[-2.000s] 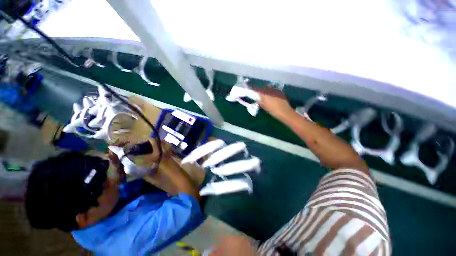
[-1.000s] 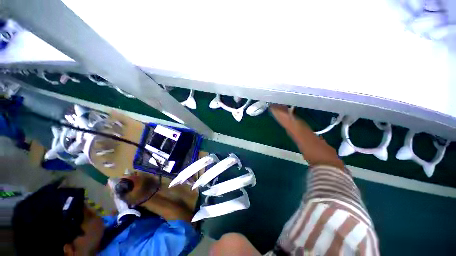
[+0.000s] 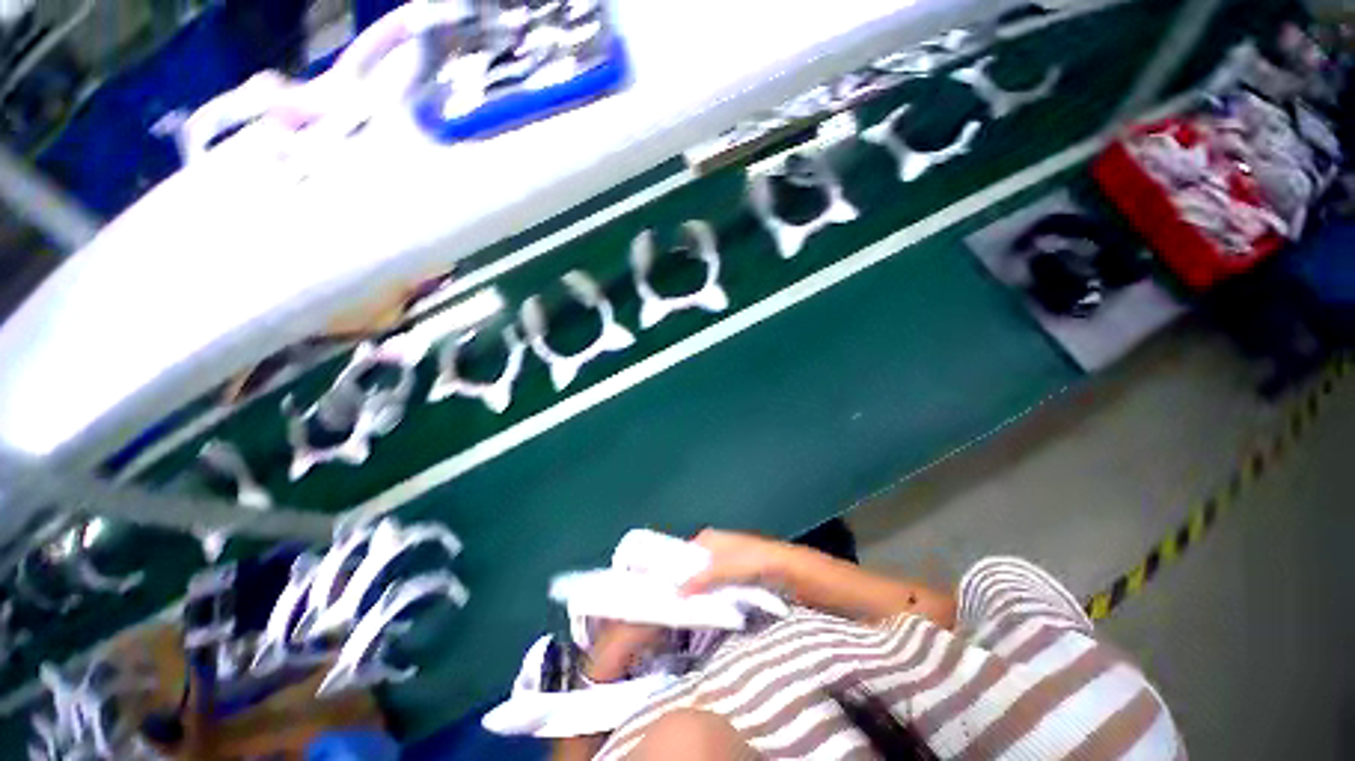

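Note:
White headphones (image 3: 647, 580) are at the lower middle, close to my striped shirt. My right hand (image 3: 718, 561) is closed on their upper part. My left hand (image 3: 617, 650) is lower, partly hidden behind white pieces, and holds a white headphone part (image 3: 572, 711). The image is blurred, so how many sets are there and where the fingers lie cannot be told.
White cat-ear headphones (image 3: 676, 275) stand in a row along the green conveyor (image 3: 491, 454). More white headbands (image 3: 364, 595) lie at the lower left. A blue tray (image 3: 528, 104) is above. A red crate (image 3: 1189, 201) and black headphones (image 3: 1077, 268) are at the upper right.
The view has swung right. My right hand has come back from the conveyor row to my body, with white headphones. My left hand now shows. The person in blue is mostly out of view.

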